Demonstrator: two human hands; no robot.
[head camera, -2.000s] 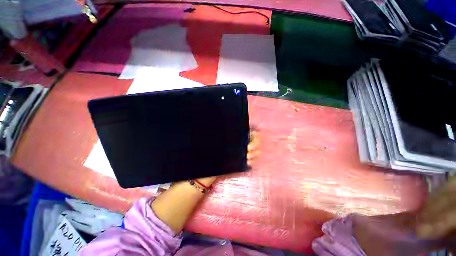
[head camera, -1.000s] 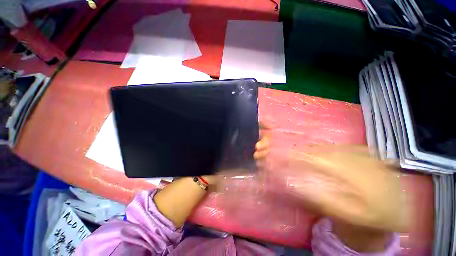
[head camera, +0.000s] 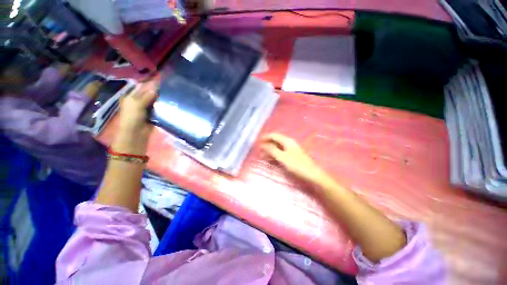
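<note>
A dark glossy tablet (head camera: 192, 89) with bright glare is tilted at the upper left of the bench. My left hand (head camera: 139, 103) holds it by its left edge. White packing sleeves (head camera: 242, 125) lie under and beside it; its right part overlaps them. My right hand (head camera: 286, 156) is on or just above the mat, right of the sleeves, with bent fingers and nothing visible in it. The picture is blurred, so whether the tablet touches the sleeves cannot be told.
A white sheet (head camera: 322, 64) lies at the back beside a green area (head camera: 400, 67). Stacked tablets on sleeves (head camera: 472, 131) stand at the right. Another person's arm (head camera: 66, 114) is at the left by more tablets. A blue crate (head camera: 189, 222) is below the bench edge.
The view has swung left. My left hand has moved from beneath the tablet to its left edge, and the tablet is tilted with glare. My right hand has come in to the bench's middle.
</note>
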